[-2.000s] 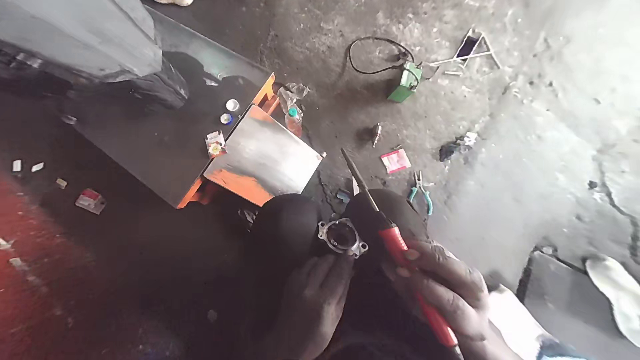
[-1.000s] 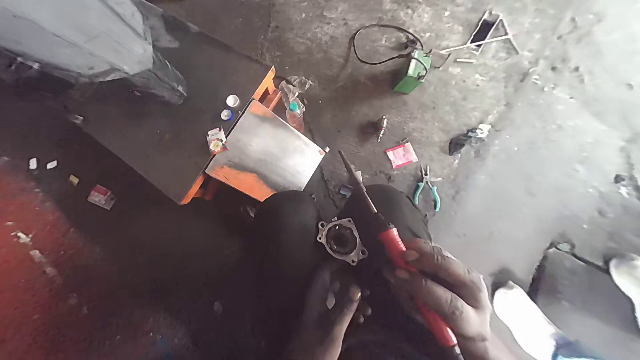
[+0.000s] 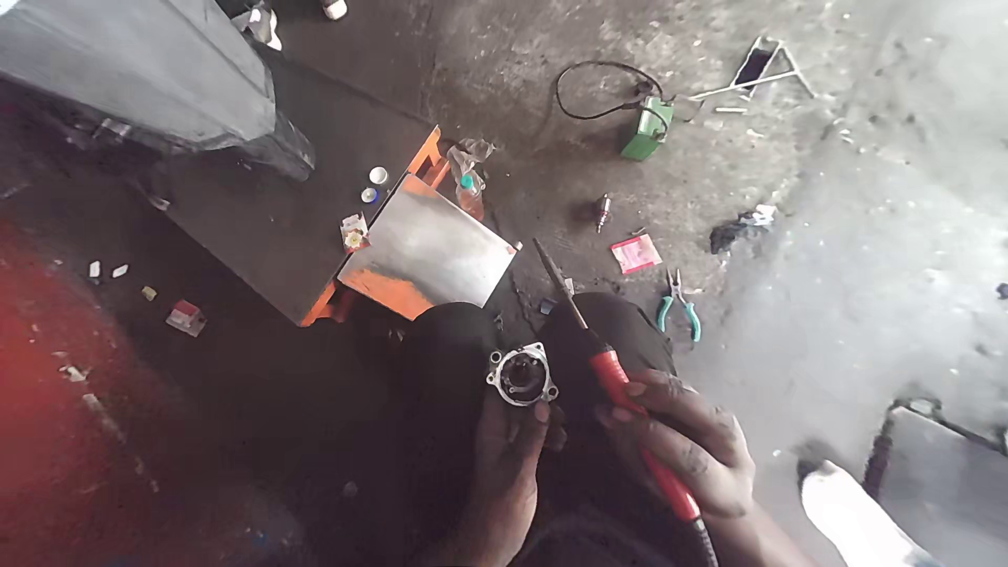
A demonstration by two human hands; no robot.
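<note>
Between my knees, my left hand [image 3: 516, 453] holds a round metal housing [image 3: 524, 374] with bolt lugs around its rim and a dark hollow centre. My right hand [image 3: 693, 445] grips the red handle of a soldering iron [image 3: 610, 378], whose cord runs down from the handle's end. Its long, dark metal tip points up and left, above and to the right of the housing, and does not touch it. The fingers of my left hand are partly hidden under the housing.
A metal-topped orange stool [image 3: 441, 244] stands ahead beside a dark board [image 3: 260, 220]. Pliers with teal handles [image 3: 679, 305], a red and white packet [image 3: 636, 253], a spark plug [image 3: 603, 213] and a green box with a black cable [image 3: 647, 130] lie on the floor. A plastic bottle [image 3: 470, 197] is beside the stool.
The housing has turned in my left hand, and the fingers have shifted to its lower edge. My right hand keeps its grip on the soldering iron.
</note>
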